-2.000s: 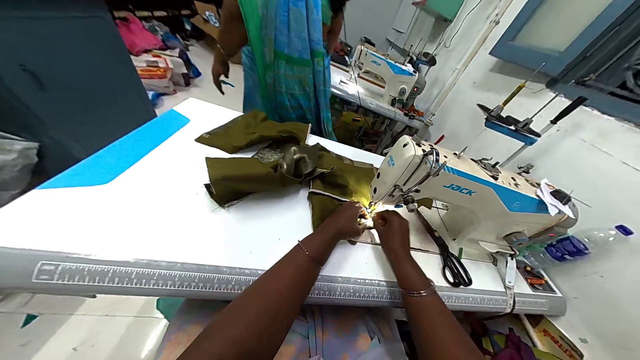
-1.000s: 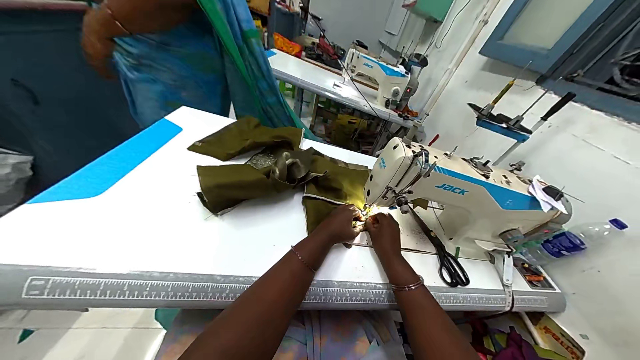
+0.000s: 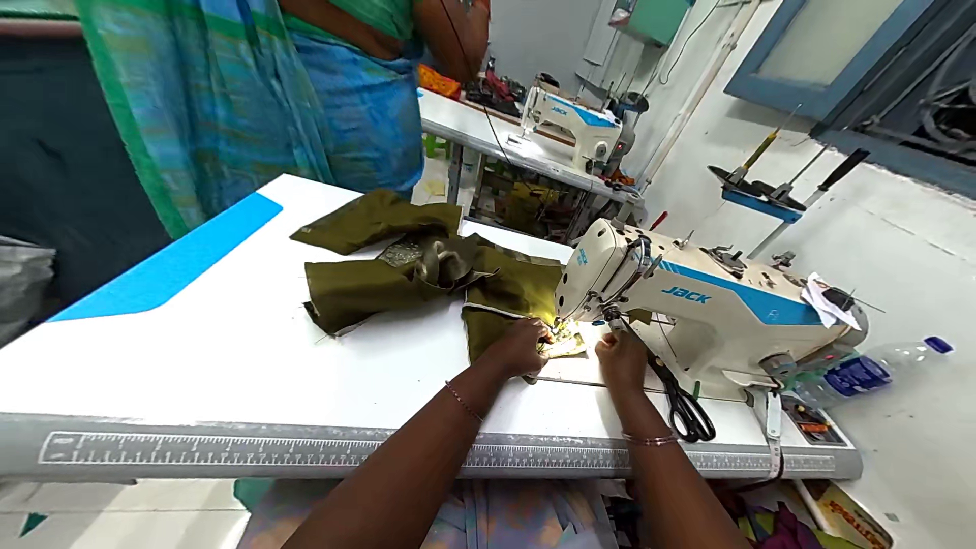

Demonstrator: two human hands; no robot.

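An olive-green fabric garment piece lies bunched on the white sewing table, its right end reaching under the lit needle area of the Jack sewing machine. My left hand grips the cloth's edge just left of the needle. To the right of the needle, my right hand is curled beside the cloth, near the handwheel-side blades of black-handled scissors; whether it holds anything is hidden. The scissors lie on the table against the machine bed.
A person in a blue and green sari stands beyond the table. Behind is a second sewing machine. At the right are a plastic bottle, a measuring tape and a thread stand. A printed ruler runs along the front edge.
My right hand has moved right, away from my left hand and the needle area. The other person has moved nearer the table's far side.
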